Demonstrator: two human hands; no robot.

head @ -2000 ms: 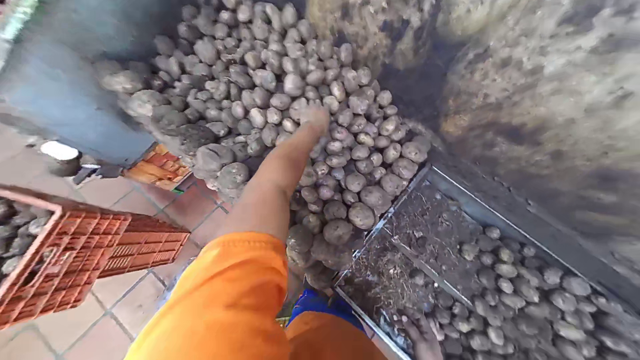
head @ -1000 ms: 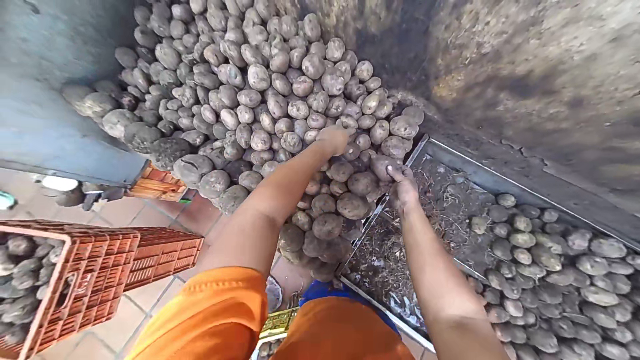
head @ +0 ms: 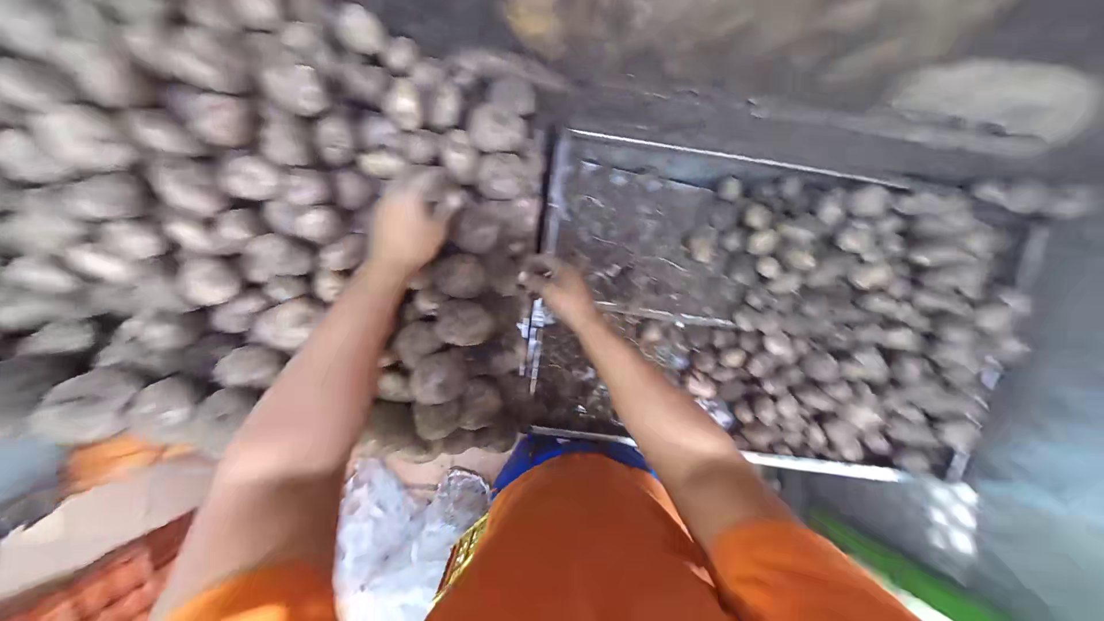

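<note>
Brown, dusty potatoes [head: 207,280] lie heaped across the left half of the blurred head view. My left hand [head: 410,224] reaches onto the right part of this heap, its fingers bent around a potato. My right hand [head: 552,280] is just right of the heap, above the near-left edge of a metal-rimmed tray; its fingers are curled, and blur hides whether anything is in them. Smaller potatoes [head: 819,336] fill the right part of the tray, and loose dirt covers its left part.
A stained wall [head: 776,52] runs along the far side. Below the heap are white plastic bags [head: 388,535], a yellow crate [head: 461,552] and an orange-red crate [head: 103,578] at lower left. A green edge [head: 914,565] shows at lower right.
The view has shifted right, showing more of the tray. My right hand, which held a potato at the heap's edge one second ago, is now nearer the tray's left edge.
</note>
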